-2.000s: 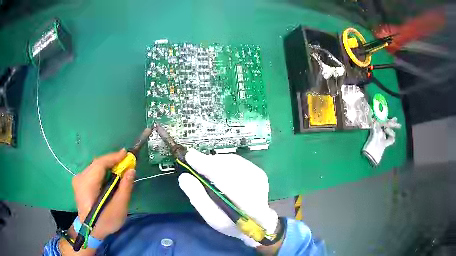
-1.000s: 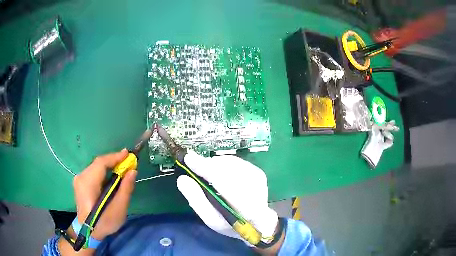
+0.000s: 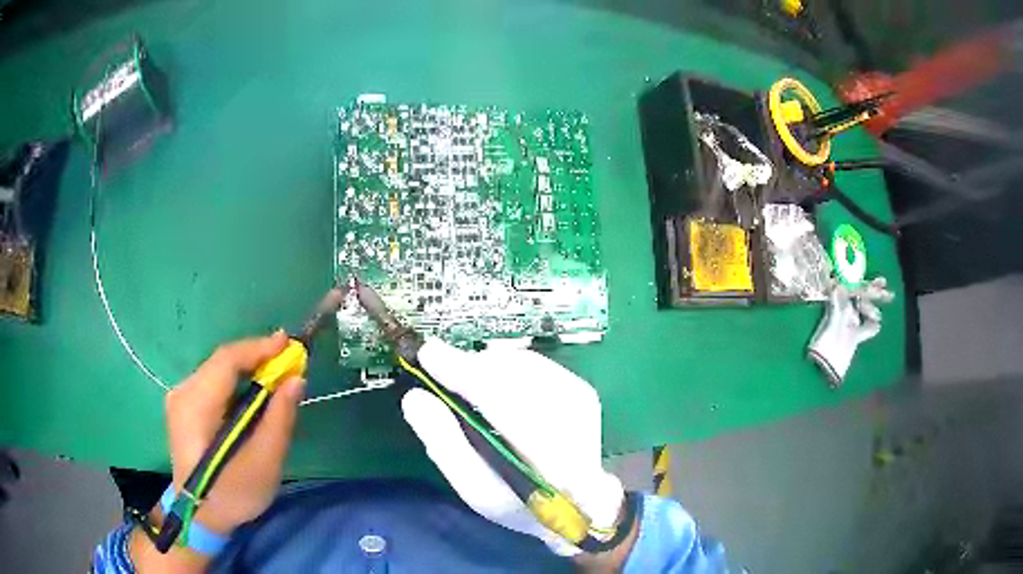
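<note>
The green circuit board (image 3: 460,213), crowded with small silver-white parts, lies on the green mat. My bare left hand (image 3: 230,432) holds a black-and-yellow soldering iron (image 3: 241,417); white solder wire (image 3: 101,280) also runs through this hand. My white-gloved right hand (image 3: 522,432) holds a second iron (image 3: 460,417) with a green-yellow stripe. Both dark tips meet close together at the board's lower left edge. Whether they touch a part there is too small to tell.
A solder spool (image 3: 118,107) stands upper left. A black iron stand (image 3: 673,146) with a yellow sponge (image 3: 719,257) and yellow ring (image 3: 800,121) is at right. Beside it are a clear bag (image 3: 793,249), a green-and-white roll (image 3: 849,255) and a crumpled glove (image 3: 841,331). Another stand (image 3: 17,247) is far left.
The whole view has shifted slightly. Both hands keep their grip, and the iron tips stay at about the same spot on the board.
</note>
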